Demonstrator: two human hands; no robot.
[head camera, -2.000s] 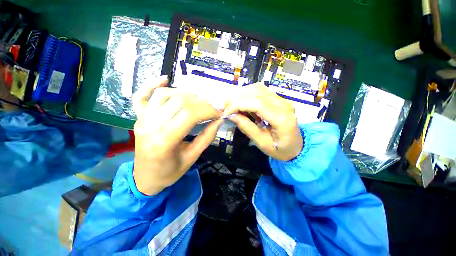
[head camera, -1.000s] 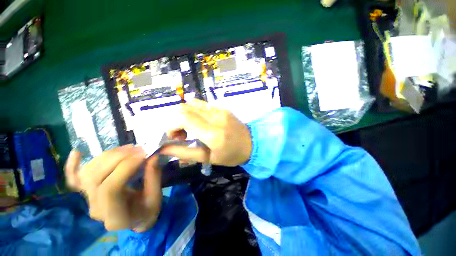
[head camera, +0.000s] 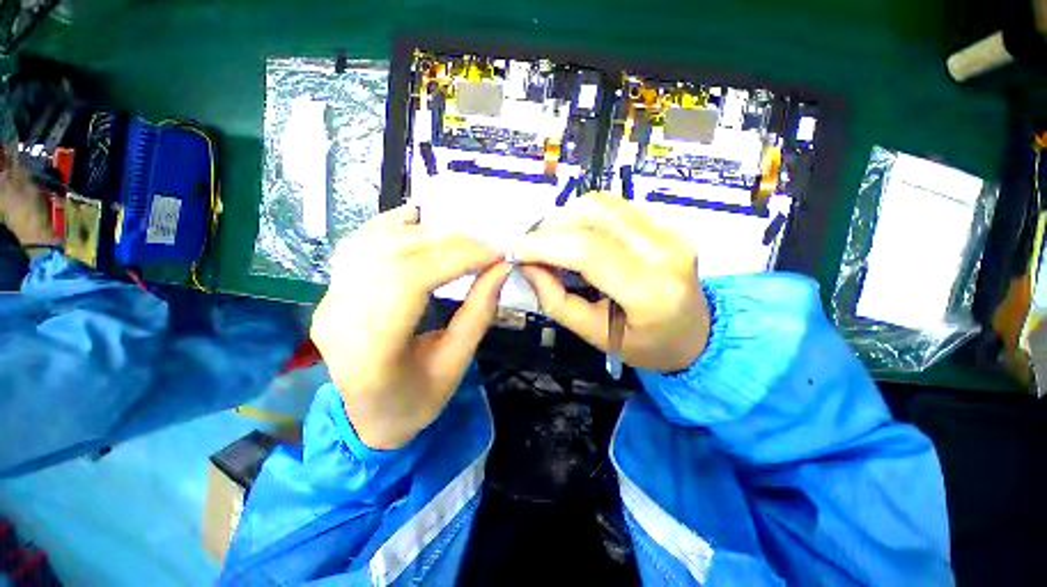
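Observation:
My left hand (head camera: 396, 315) and my right hand (head camera: 620, 275) meet fingertip to fingertip in the middle, pinching a tiny whitish piece (head camera: 511, 261), too small to make out. Tweezers (head camera: 615, 342) are also held in my right hand, one end sticking out below the palm. Behind my hands lie two open tablets side by side, the left tablet (head camera: 494, 126) and the right tablet (head camera: 695, 132), circuit boards at the far end, white areas toward me. My hands hide the near part of both. A black pad (head camera: 396, 126) is under them.
A clear bag with a white strip (head camera: 308, 166) lies left, another with a white sheet (head camera: 913, 247) right. A blue wired box (head camera: 167, 189) is far left, beside another person's blue sleeve (head camera: 115, 355). Scrap papers (head camera: 1025, 292) are at the right edge. A carton (head camera: 227, 505) stands below left.
The view swung and came back. My hands were blurred and apart a second ago, with a thin strip between them; now their fingertips are together. Another person's hand now shows at far left.

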